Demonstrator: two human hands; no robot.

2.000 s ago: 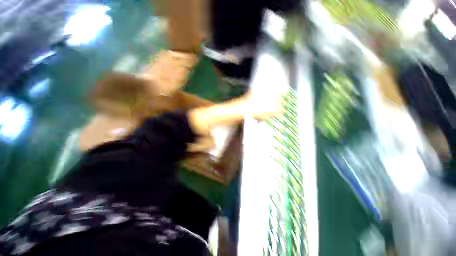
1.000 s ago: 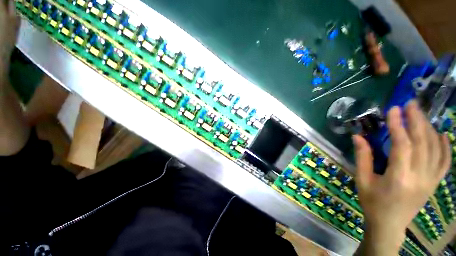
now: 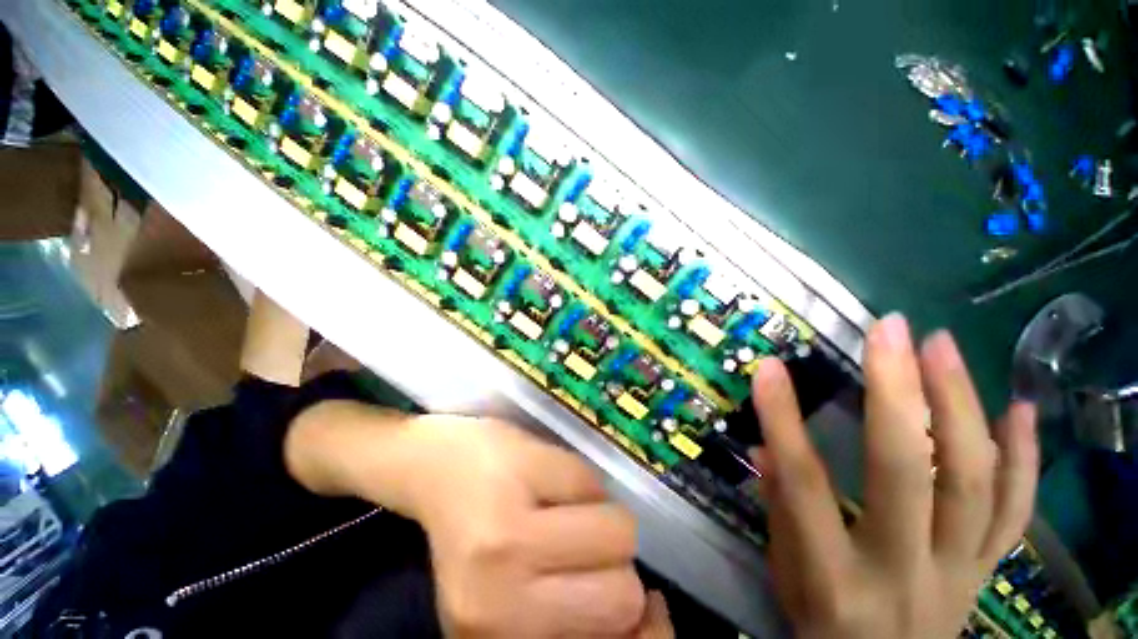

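Note:
A long circuit board panel [image 3: 424,206] with two rows of small boards lies on the conveyor, running from the upper left to the lower middle. Each small board carries a yellow block and blue parts. My left hand [image 3: 524,518] is curled at the conveyor's near rail, and nothing shows in it; its palm side is hidden. My right hand [image 3: 892,499] is spread over the gap at the panel's right end, fingers apart, with nothing in it. I cannot tell whether its fingertips touch the panel. Part of another panel [image 3: 1017,593] shows below my right hand.
Silvery conveyor rails [image 3: 300,275] border the panel. Loose blue and silvery components [image 3: 967,125] lie on the dark green mat [image 3: 749,100], with thin metal tweezers [image 3: 1055,260] and a round clear or metal dish [image 3: 1055,343] at right. Cardboard boxes [image 3: 175,325] stand at left.
My left hand has come from the far left edge to the near rail. My right hand has moved left to the panel's end. The view is closer, and the mat items sit further right.

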